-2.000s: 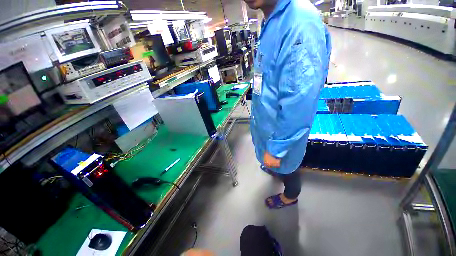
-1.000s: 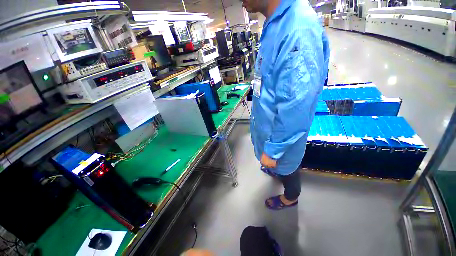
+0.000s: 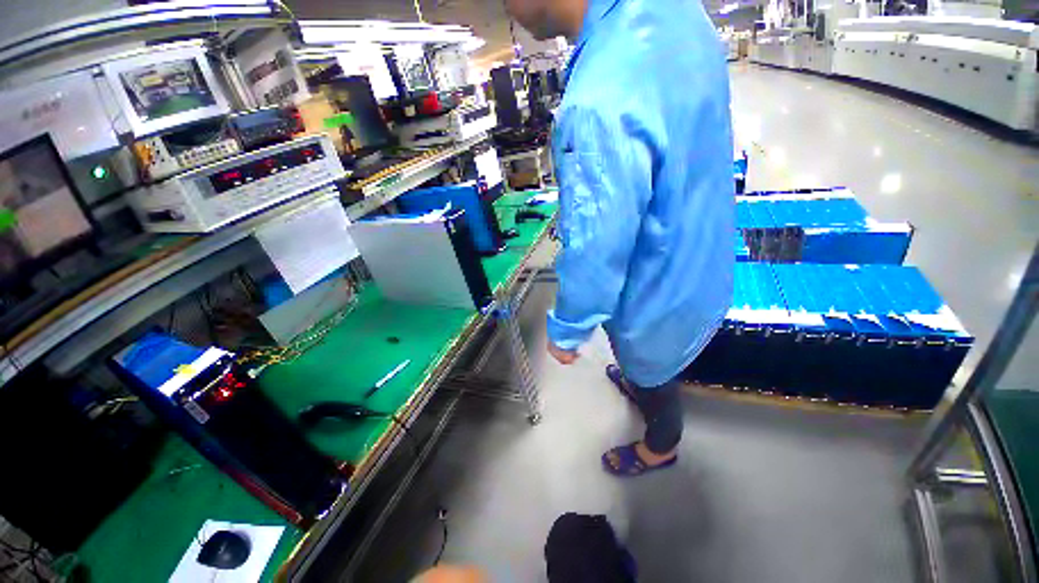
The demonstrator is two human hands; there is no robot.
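A slim unit [image 3: 256,427] with blue film, a black end face and red lit digits stands on the green bench mat [image 3: 399,331] at the left. A black handheld device [image 3: 336,412] with a black cable lies beside it, near a thin pale pen [image 3: 391,376]. A black mouse [image 3: 225,549] rests on a white sheet. Neither of my hands can be made out. A small skin-coloured rounded shape [image 3: 450,574] is cut off by the bottom edge, and I cannot tell what it is.
A person in a blue smock [image 3: 655,194] stands right of the bench. Blue-topped stacked units [image 3: 843,342] stand behind them. A grey metal frame [image 3: 966,427] is at the right. A white instrument [image 3: 245,182] sits on the shelf. A dark shoe-like shape [image 3: 587,550] is at the bottom.
The person in the blue smock has turned and leans toward the bench, and their visible hand has moved left. The unit and the things on the mat have not moved.
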